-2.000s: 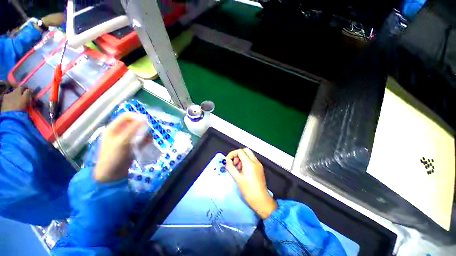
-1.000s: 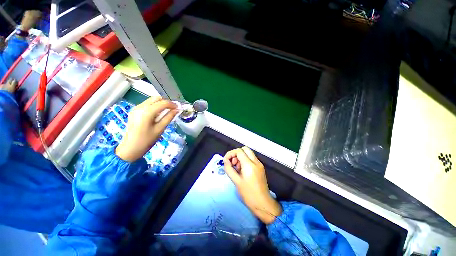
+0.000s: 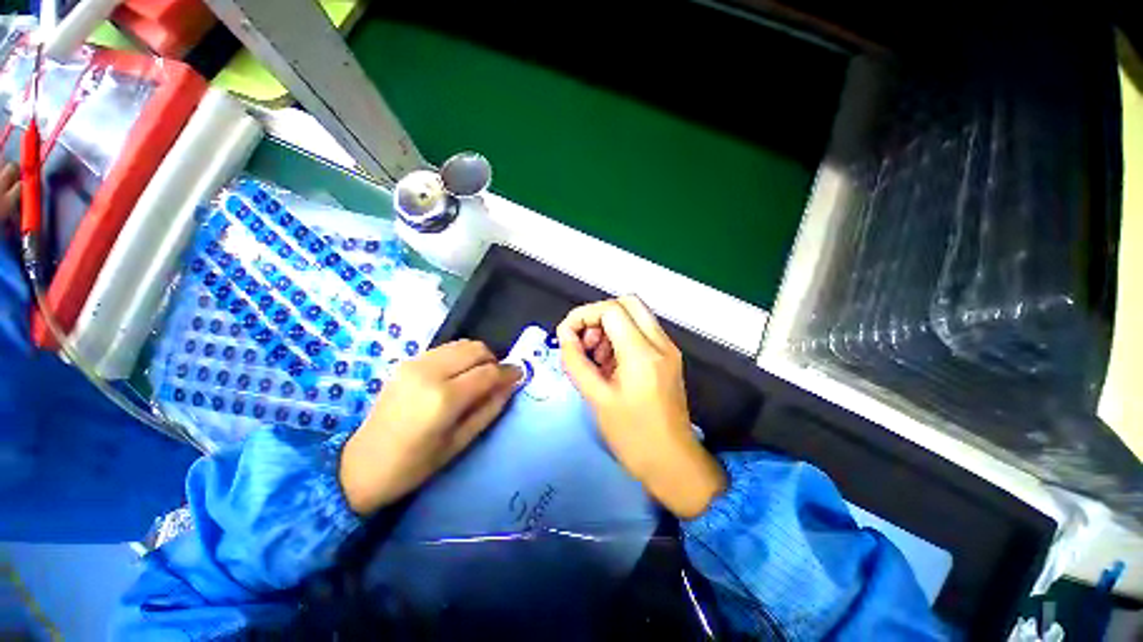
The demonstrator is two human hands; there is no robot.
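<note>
A light-blue glossy tablet (image 3: 564, 470) lies in the black foam tray (image 3: 777, 433), its camera bump (image 3: 539, 351) at the upper corner. My left hand (image 3: 433, 420) is at the left side of the bump, its fingertips pinched on a small white piece against the surface. My right hand (image 3: 633, 401) is at the right side of the bump, thumb and index finger together by a dark lens piece (image 3: 552, 340); whether it grips the piece is hidden. A solvent dispenser bottle (image 3: 445, 232) stands behind the tray with its round lid flipped open.
The bagged lens sheets (image 3: 270, 332) lie left of the tray. Further left are a white foam tray (image 3: 163, 238), a red-edged tray (image 3: 125, 176) and an orange-red tool (image 3: 31, 182). A metal post (image 3: 326, 88) rises behind. Blister trays (image 3: 928, 251) are stacked at right.
My left hand has moved from over the lens bag to the bottle top, then down to the camera bump. My right hand has stayed by the bump. The view has shifted closer and downward.
</note>
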